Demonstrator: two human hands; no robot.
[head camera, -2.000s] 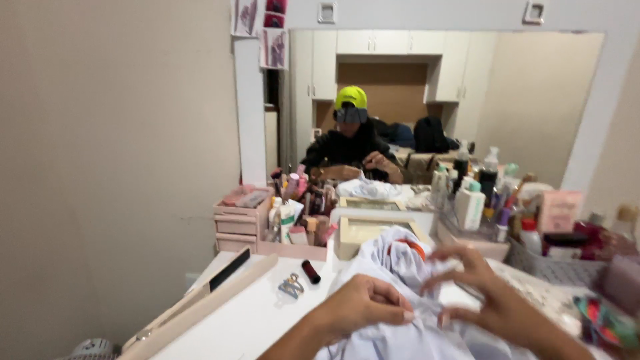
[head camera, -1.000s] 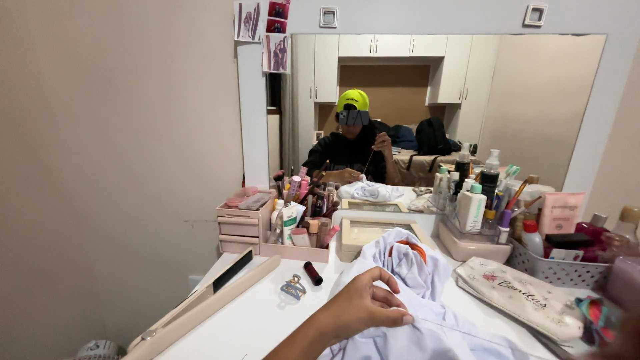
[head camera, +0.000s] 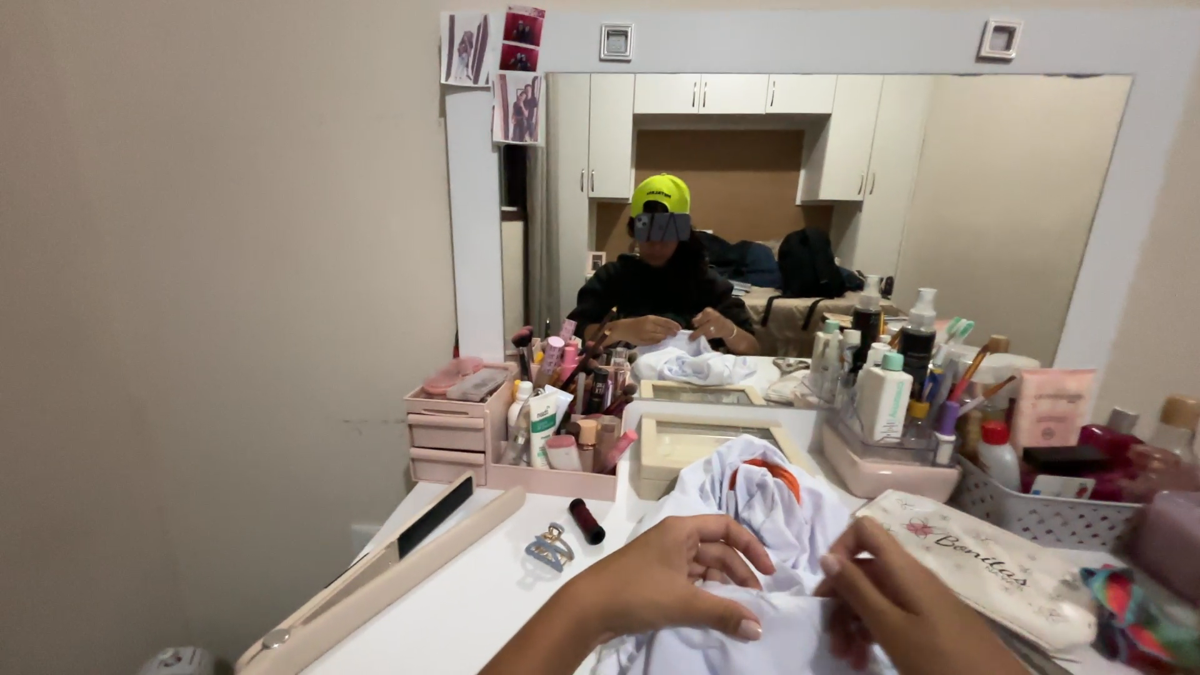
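White fabric (head camera: 778, 544) lies bunched on the white tabletop, with an orange curved band (head camera: 771, 478) showing among its far folds. From the lower left, my left hand (head camera: 680, 577) rests on the fabric, a fold of it between thumb and curled fingers. Close by on the right is my right hand (head camera: 877, 591), beside the fabric's edge; its fingertips are bent and blurred, and whether they pinch anything is unclear. The mirror (head camera: 994, 206) reflects both hands at the fabric and a person in a yellow cap.
A hair straightener (head camera: 394, 572), claw clip (head camera: 550, 547) and dark red tube (head camera: 587, 521) lie to the left. Behind stand a pink cosmetics organizer (head camera: 448, 431) and a cream box (head camera: 656, 457). A printed pouch (head camera: 984, 562), bottles and a perforated basket (head camera: 1050, 517) are at right.
My right hand, out at the fabric two seconds ago and raised in the mirror one second ago, is back down beside the fabric. My left hand's thumb and fingers are spread wider.
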